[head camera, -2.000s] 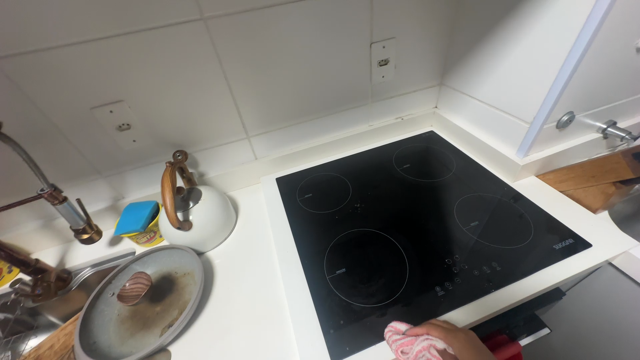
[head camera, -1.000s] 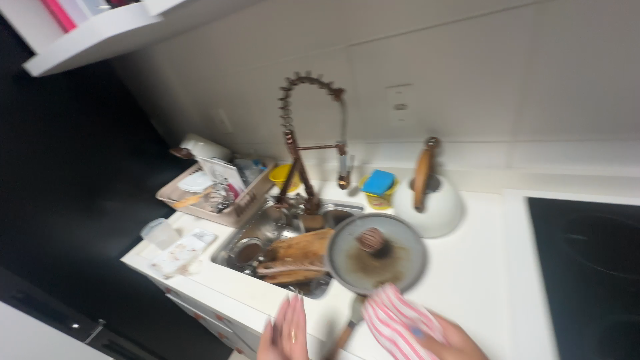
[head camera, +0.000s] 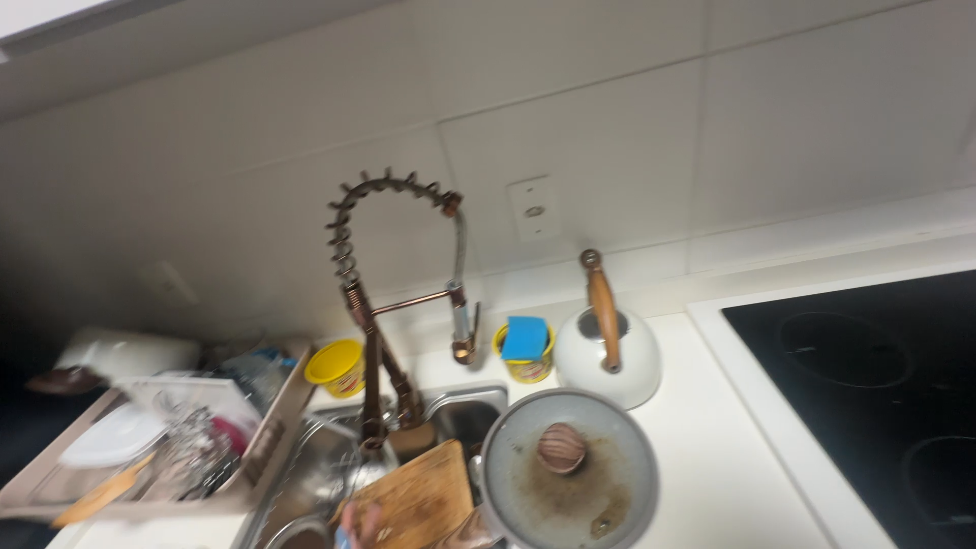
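At the bottom edge are a few blurred fingers (head camera: 362, 522), which look like my left hand, over the left side of a wooden cutting board (head camera: 427, 496). A bit of something light blue lies against them; whether they grip it cannot be told. The board lies tilted over the stainless steel sink (head camera: 313, 465). Right of it is a round stained lid (head camera: 522, 488) with a grey rim and a striped brown knob (head camera: 562, 448). My right hand and the pink striped cloth are out of view.
A copper-coloured spring faucet (head camera: 371, 381) rises behind the sink. A white kettle (head camera: 640, 366), a yellow tub (head camera: 530, 370) topped by a blue sponge (head camera: 526, 338), and another yellow tub (head camera: 335, 368) stand behind. The dish rack (head camera: 267, 450) is left, the black cooktop (head camera: 846, 404) right.
The view has swung left from the cooktop to the sink. My right hand with the pink striped cloth, seen in both earlier frames, has left the view.
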